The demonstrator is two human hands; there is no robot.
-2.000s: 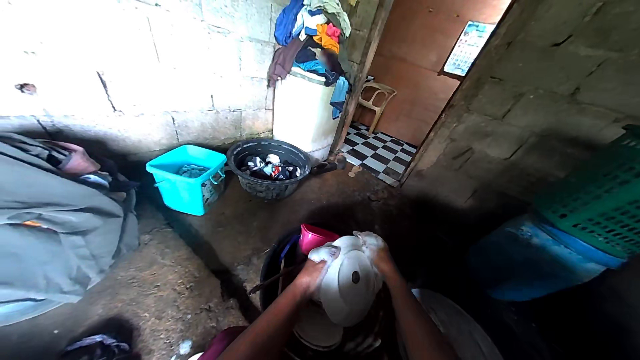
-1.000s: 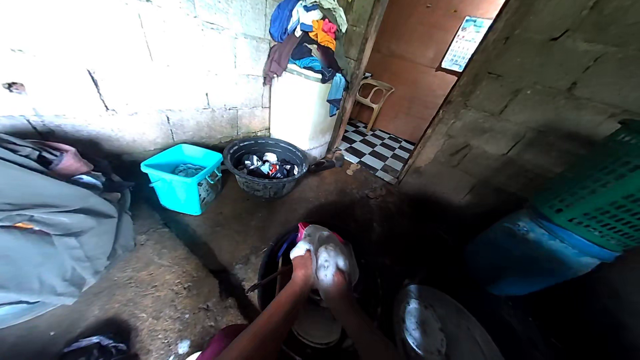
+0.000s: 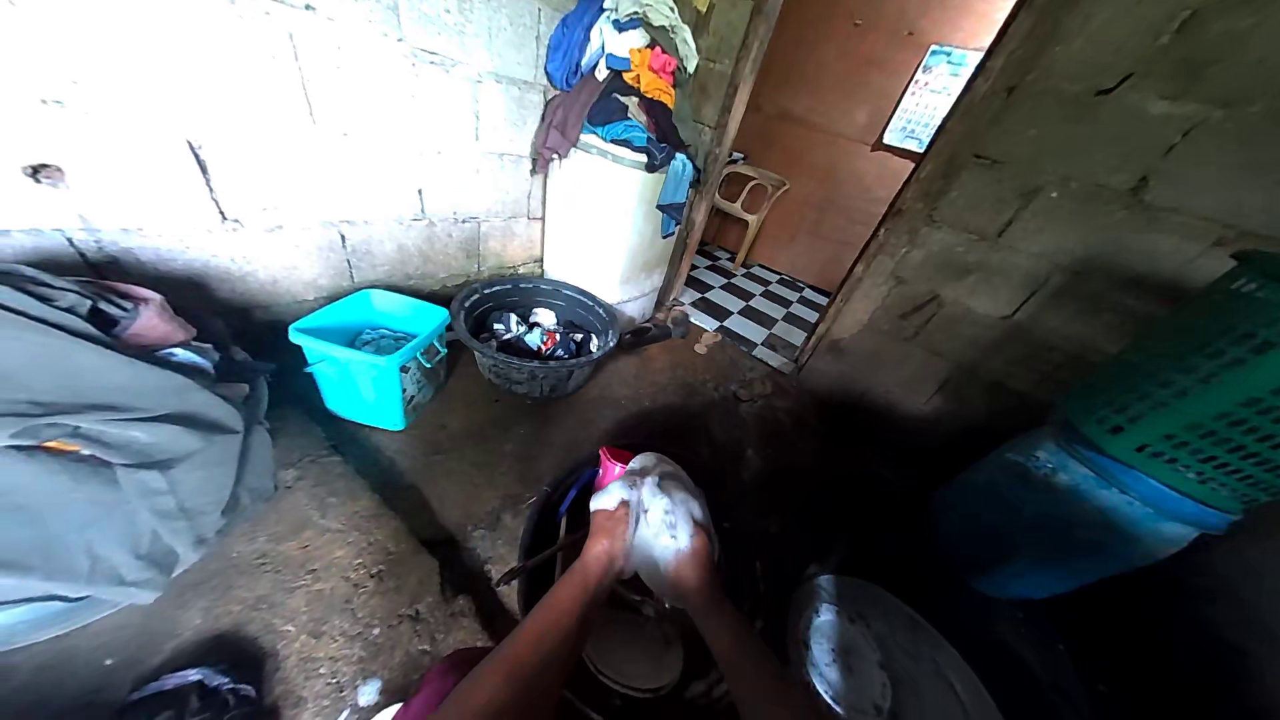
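Thick white suds cover both of my hands, which meet around a pale rounded dish [image 3: 665, 475] above a dark basin [image 3: 530, 530]. My left hand [image 3: 608, 535] is on the dish's left side and my right hand [image 3: 690, 565] on its right; foam hides most of the fingers. Just behind them a pink plastic container [image 3: 612, 465] stands in the basin, with a blue item [image 3: 575, 490] beside it. Lower in the basin lies a round, light-coloured dish [image 3: 633, 650]. A large round metal lid or tray [image 3: 900, 660] is to the right of my right forearm.
Ahead are a turquoise bucket [image 3: 350, 385] and a black tub [image 3: 535, 370] with cloth in it. Clothes [image 3: 630, 85] are heaped on a white drum [image 3: 600, 230] beside the doorway. Grey cloth [image 3: 110, 450] covers the left side. A green crate [image 3: 1190, 400] rests on a blue container [image 3: 1080, 520] at right.
Two seconds ago the white dish was raised with its broad face showing; now it is lower and tilted between my foamy hands. The metal lid at right shows more than in the oldest frame.
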